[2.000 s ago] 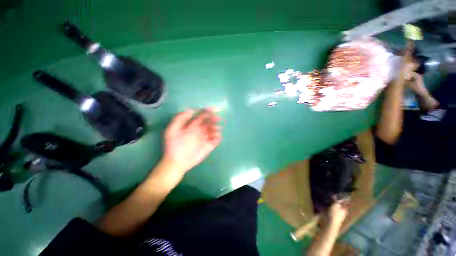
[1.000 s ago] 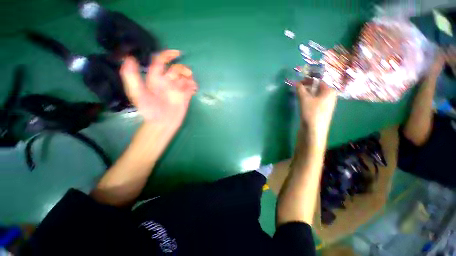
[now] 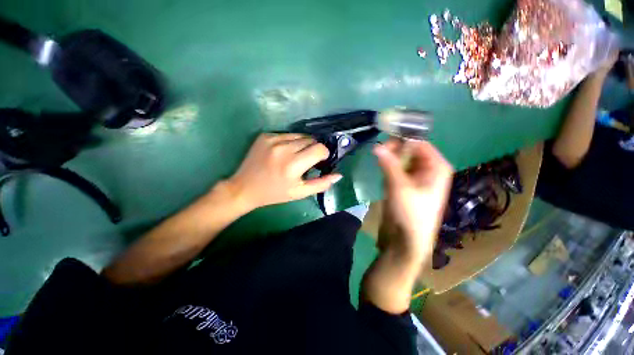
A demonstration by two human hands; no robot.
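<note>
A black headphone side assembly [image 3: 356, 121] lies on the green belt in front of me, with a bright round cap at its joint. My left hand [image 3: 288, 166] grips its left part from above, thumb and fingers around it. My right hand [image 3: 415, 170] holds a small mallet [image 3: 409, 122] with a silver head, blurred, right beside the assembly's right end. The handle is mostly hidden in the fist. A thin curved arm hangs below my left hand. Whether the mallet touches the assembly, I cannot tell.
A clear bag of copper-pink caps [image 3: 539, 59] opens toward a loose cap pile [image 3: 464, 52]. Black ear-cup assemblies [image 3: 104, 76] lie on the belt [image 3: 208, 41] at left. A carton of black parts [image 3: 480, 267] stands lower right. Another person's arm [image 3: 582, 128] reaches beside the bag.
My left hand has moved right and down onto a black assembly. My right hand has left the cap pile and now holds the mallet by the assembly. An ear-cup assembly is gone from the left group.
</note>
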